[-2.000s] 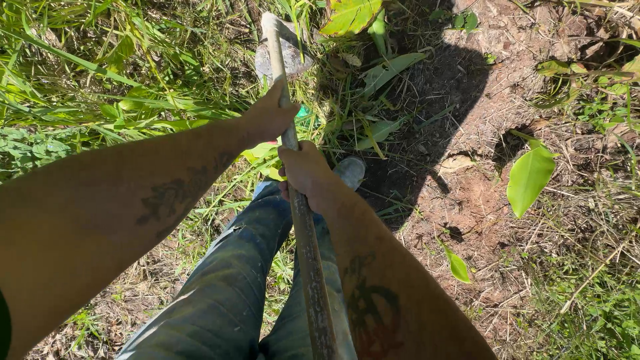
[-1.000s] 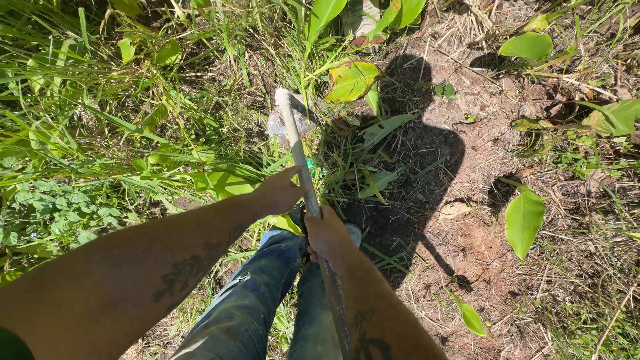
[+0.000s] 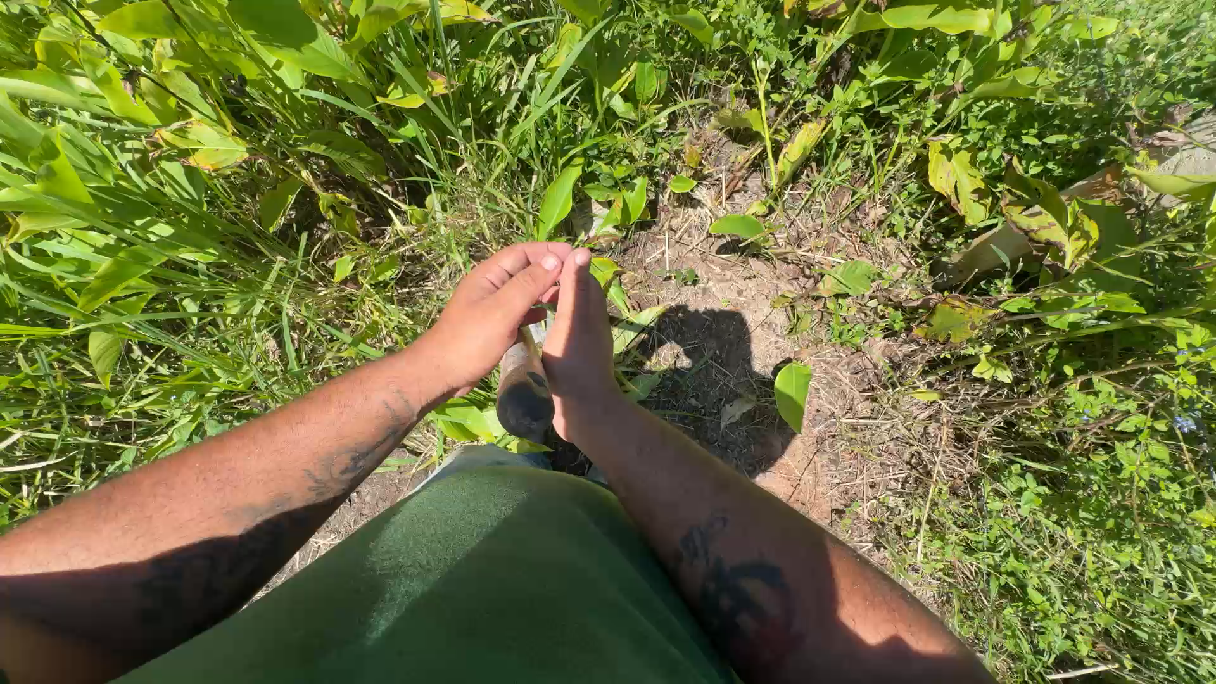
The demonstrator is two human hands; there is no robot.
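Observation:
My left hand [image 3: 499, 309] and my right hand [image 3: 578, 347] meet at their fingertips in front of my green shirt. The left fingers are curled, with the thumb against the straightened right hand. Between my wrists shows the rounded, dark end of a wooden tool handle [image 3: 524, 399]; its paler length runs away beneath my hands. Whether either palm grips it cannot be made out, and the tool's far end is hidden.
Tall grass [image 3: 285, 313] and broad-leaved plants [image 3: 256, 47] grow at the left and top. Bare soil [image 3: 741, 304] with dry straw lies right of my hands. A pale plank or log [image 3: 997, 249] lies among leaves at the right. Low weeds [image 3: 1092, 532] cover the lower right.
Both hands were on the long handle, one farther along than the other; now they are together near its butt end. The view has shifted a lot, showing my shirt and more plants.

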